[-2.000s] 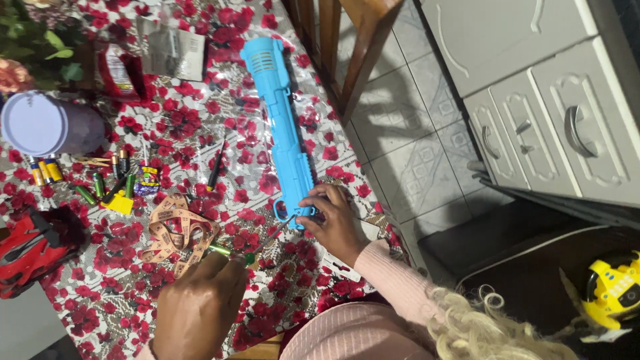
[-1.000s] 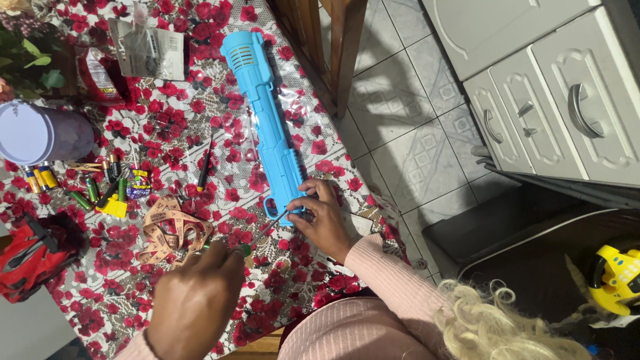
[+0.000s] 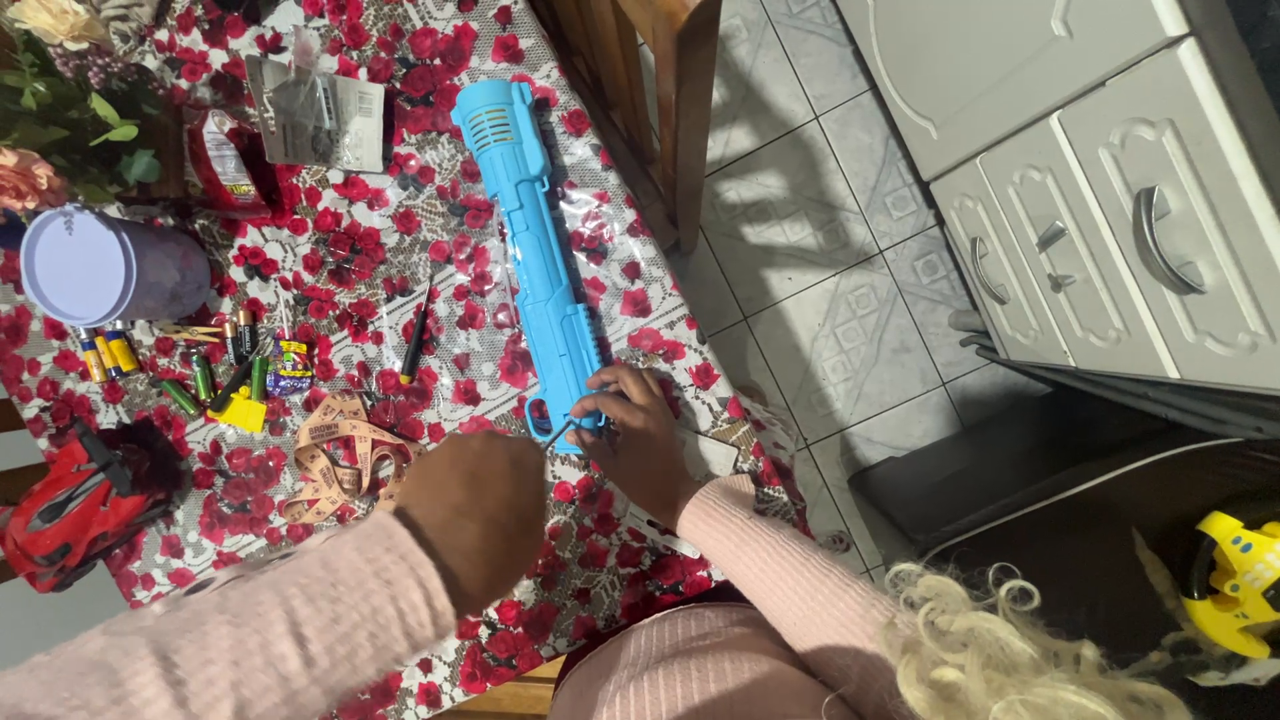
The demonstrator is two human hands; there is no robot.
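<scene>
A light-blue plastic toy gun (image 3: 548, 290) lies lengthwise on the flowered tablecloth, its trigger-guard end towards me. My right hand (image 3: 635, 430) holds that end, fingertips and thumb on its edge. My left hand (image 3: 480, 520) is a fist just left of it, closed around a tool whose handle is hidden. The tool's thin metal shaft, apparently a screwdriver's (image 3: 560, 434), reaches from the fist to the toy near my right thumb; its tip cannot be made out clearly. A second, black-handled screwdriver (image 3: 414, 345) lies left of the toy.
Left of my hands are a coiled tape measure (image 3: 345, 465), loose batteries (image 3: 203, 378), a yellow plastic piece (image 3: 238, 410), a lilac tub (image 3: 165, 270) and a red-and-black object (image 3: 75, 510). Packaging (image 3: 320, 115) lies farther back. A wooden chair (image 3: 690, 110) stands beyond the table's right edge.
My left fist has moved right, closer to the trigger-guard end, with the thin shaft now meeting the toy. My right hand stays on the toy, its fingers slightly shifted.
</scene>
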